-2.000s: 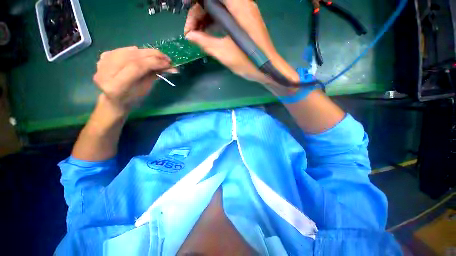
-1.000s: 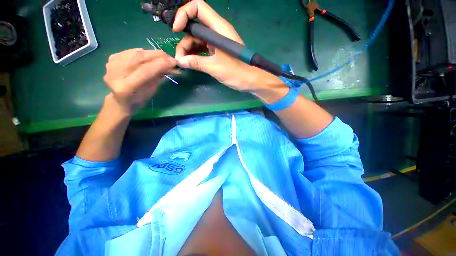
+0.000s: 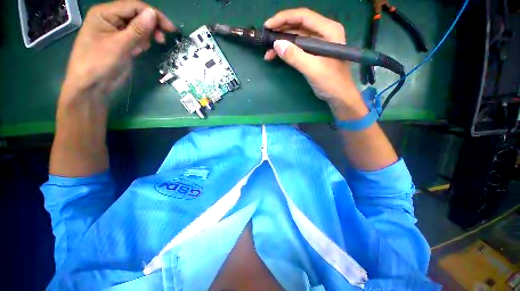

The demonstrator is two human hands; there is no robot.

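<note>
The circuit board (image 3: 211,74) lies on the green mat with its chip and connector face up, turned at an angle. My right hand (image 3: 311,48) holds the soldering iron (image 3: 333,50) like a pen. Its metal tip points left and is close to the board's upper corner; contact cannot be told. My left hand (image 3: 114,42) is left of the board, its fingers curled and one fingertip near the board's upper left edge. Whether it pinches the thin solder wire cannot be told. Small dark parts blur over the board's upper left side.
The white-rimmed parts tray (image 3: 72,24) with dark parts is at the upper left. Orange-and-black cutters (image 3: 373,37) lie open at the upper right. A blue cord (image 3: 425,59) runs from the right wrist strap (image 3: 360,121). A black case (image 3: 478,113) stands at the right edge.
The board now lies on the mat with its component face up, where before its green pin side showed between the hands. My hands have moved apart, left hand leftward, right hand rightward with the iron.
</note>
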